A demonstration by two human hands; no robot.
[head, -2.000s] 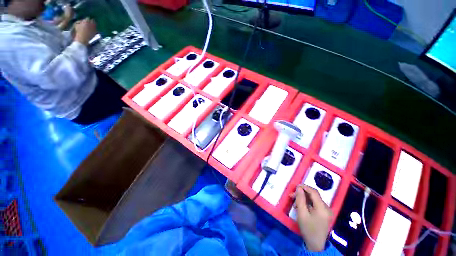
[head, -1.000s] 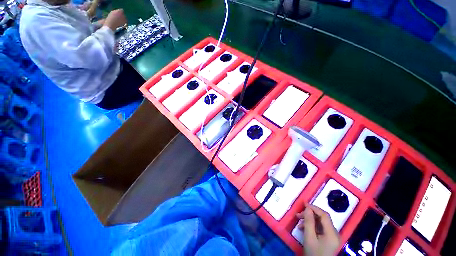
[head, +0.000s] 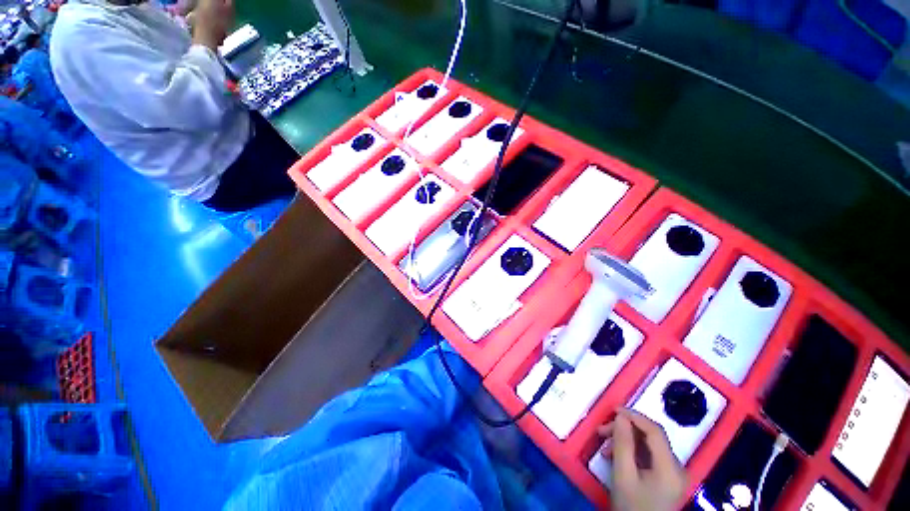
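Note:
My right hand (head: 647, 465) is at the bottom, its fingertips close together over the lower left edge of a white phone (head: 654, 388) with a round black camera disc. The phone lies in a slot of the red right tray (head: 495, 375). Whether the fingers grip anything is unclear. My left hand is out of sight; a blue sleeve (head: 374, 434) shows at the bottom centre. A white-grey barcode scanner (head: 587, 317) lies across another white phone, left of my right hand, untouched.
The left red tray (head: 344, 229) holds white phones, a dark-screened phone and a grey phone (head: 439, 249) with a white cable on it. A black cord hangs across. An open cardboard box (head: 289, 319) stands below left. A person (head: 150, 95) sits at upper left.
The view has shifted, so the trays sit further right and lower in the picture. My right hand stays at the same phone. The scanner has not moved in the tray.

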